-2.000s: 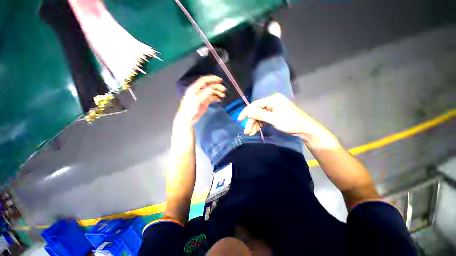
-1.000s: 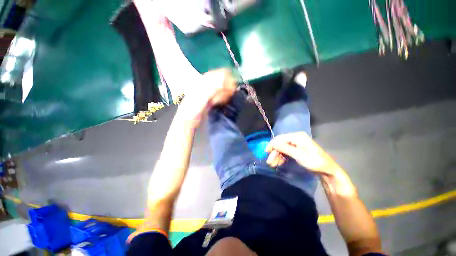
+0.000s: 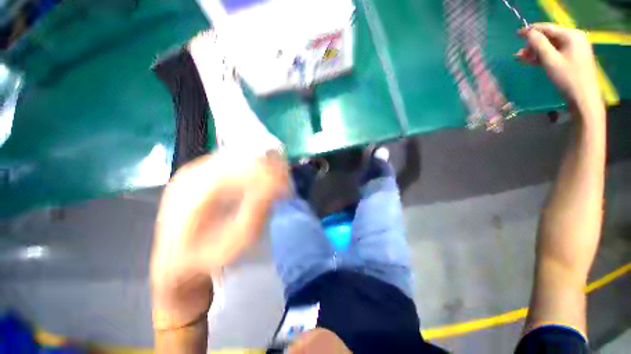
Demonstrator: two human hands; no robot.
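My right hand (image 3: 553, 52) is at the upper right, its fingers closed on one end of a striped twisted wire (image 3: 513, 10) that runs up out of the picture. My left hand (image 3: 221, 207) is large and blurred at the near end of the bundles; whether it grips a wire cannot be told. The white lead wires (image 3: 228, 104) lie on the green mat beside the black lead wires (image 3: 189, 104), their near ends hidden by my left hand. The wire twisting machine (image 3: 290, 41) stands behind, its dark twisting head (image 3: 313, 110) pointing at me with no wire seen in it.
A pile of finished twisted pairs (image 3: 474, 69) lies on the mat at the right, near its edge. A grey cable (image 3: 385, 66) crosses the mat between machine and pile. My legs (image 3: 380, 228) are below the bench edge. Yellow tape (image 3: 602, 72) shows beyond my right hand.
The twisted wire has left the machine and moved with my right hand from my lap to the upper right. My left hand has come back down and nearer. The view has shifted, showing more of the machine.
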